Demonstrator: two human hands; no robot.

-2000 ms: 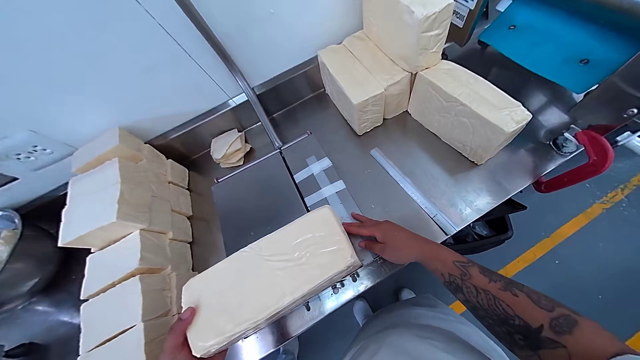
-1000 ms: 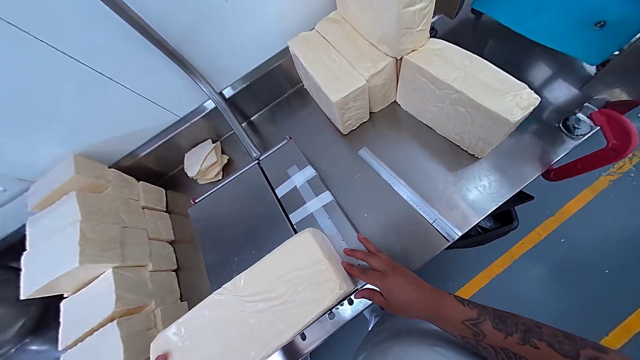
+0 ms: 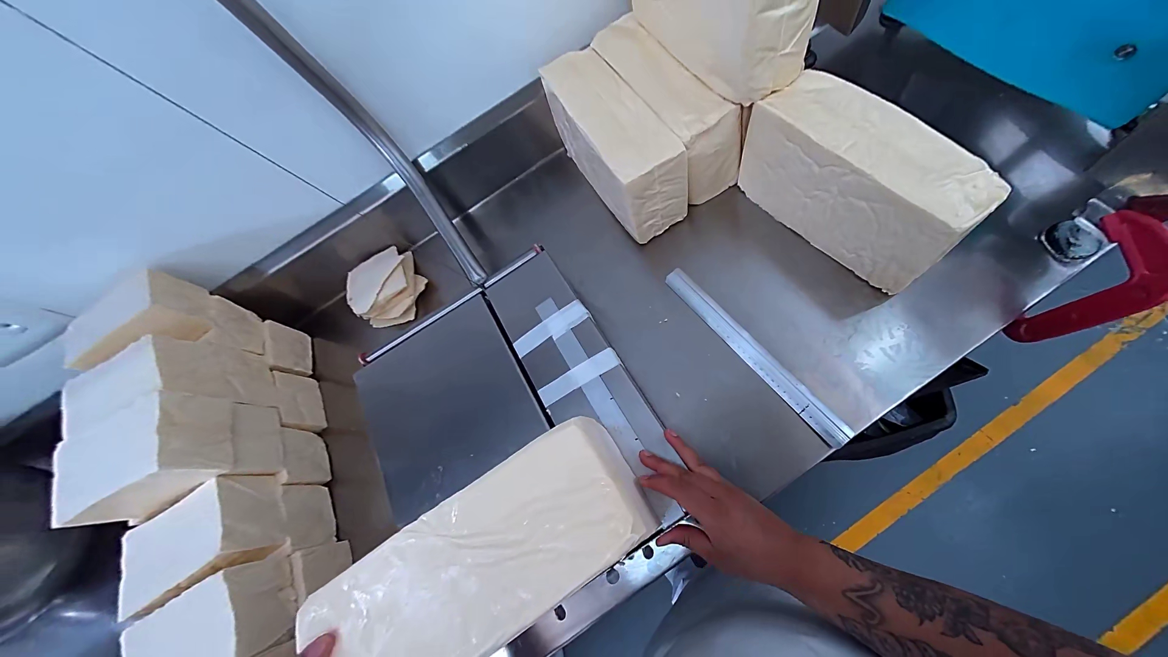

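Observation:
A long pale block, apparently butter or cheese (image 3: 484, 538), lies across the front of a flat metal cutting platform (image 3: 438, 401). At its lower left end only a fingertip of my left hand (image 3: 319, 645) shows against the block; the rest is out of frame. My right hand (image 3: 707, 502) has its fingers spread on the platform edge, beside the block's right end. White tape strips and a ruler (image 3: 584, 365) are fixed on the platform. A curved metal bar (image 3: 392, 155) reaches down to the platform's back edge.
Several cut blocks (image 3: 196, 438) are stacked at the left. Thin offcuts (image 3: 385, 287) lie near the back wall. Large uncut blocks (image 3: 858, 182) stand at the back right. A steel ruler (image 3: 757, 356) rests on the steel table (image 3: 730, 246), and a red clamp (image 3: 1131, 265) grips its right edge.
The view has shifted. My left hand, seen more fully two seconds ago at the block's left end, is now almost out of frame. The block stays across the platform.

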